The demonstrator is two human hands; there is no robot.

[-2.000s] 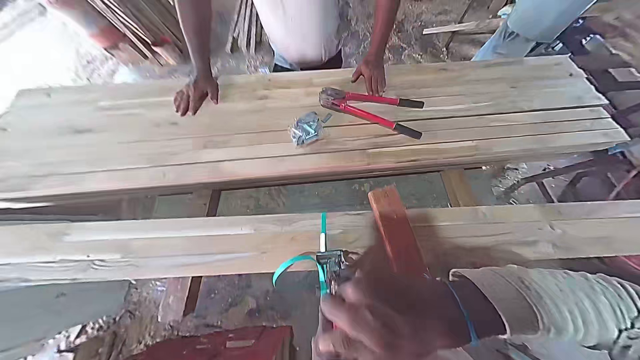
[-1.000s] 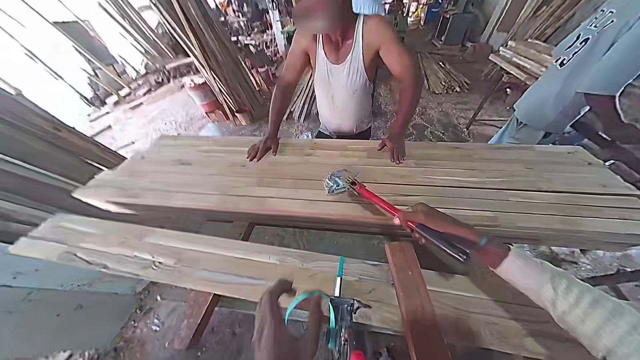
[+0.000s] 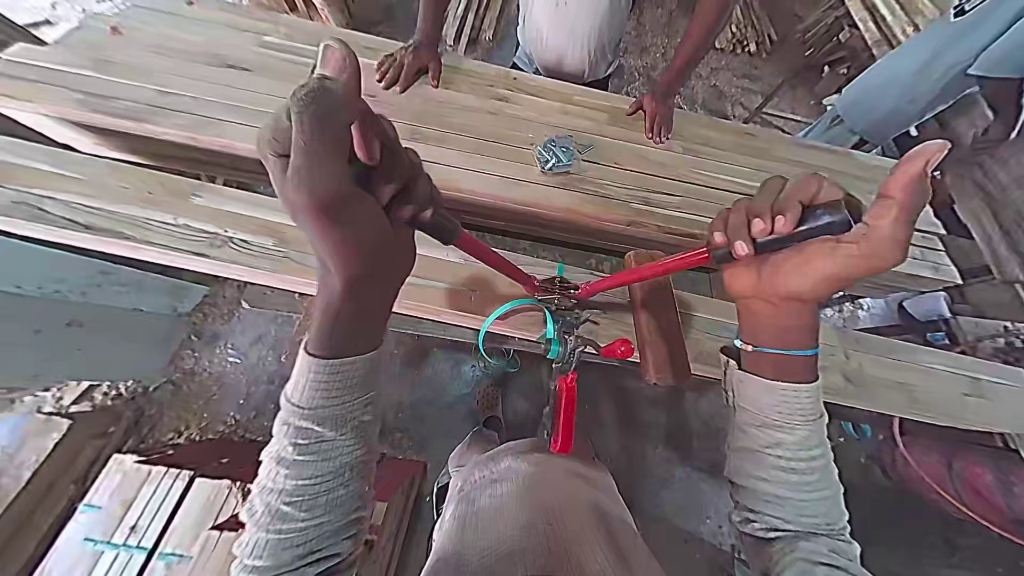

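Observation:
My left hand (image 3: 344,152) is closed around one dark grip of the red-handled crimper (image 3: 644,270). Around its other grip are the fingers of my right hand (image 3: 808,232), thumb raised. The handles are spread wide, with the jaws over the strap at the near plank stack (image 3: 448,276). A green strap (image 3: 512,306) loops beside the jaws and runs into a strapping tensioner (image 3: 565,400) with red handles, which hangs at the stack's near edge. A clear bag of metal strap seals (image 3: 556,154) lies on the far planks.
Across the far plank stack (image 3: 496,120), a person's two hands (image 3: 410,64) (image 3: 656,116) rest on the wood. A reddish wood block (image 3: 660,320) lies across the near stack, right of the jaws. Another person in blue (image 3: 920,80) stands at upper right. Strapped boards (image 3: 120,520) lie at lower left.
The red-handled tool has moved from the far planks to the strap at the near stack. My right hand held it alone a second ago; now both hands grip it, handles spread. The view has tilted down.

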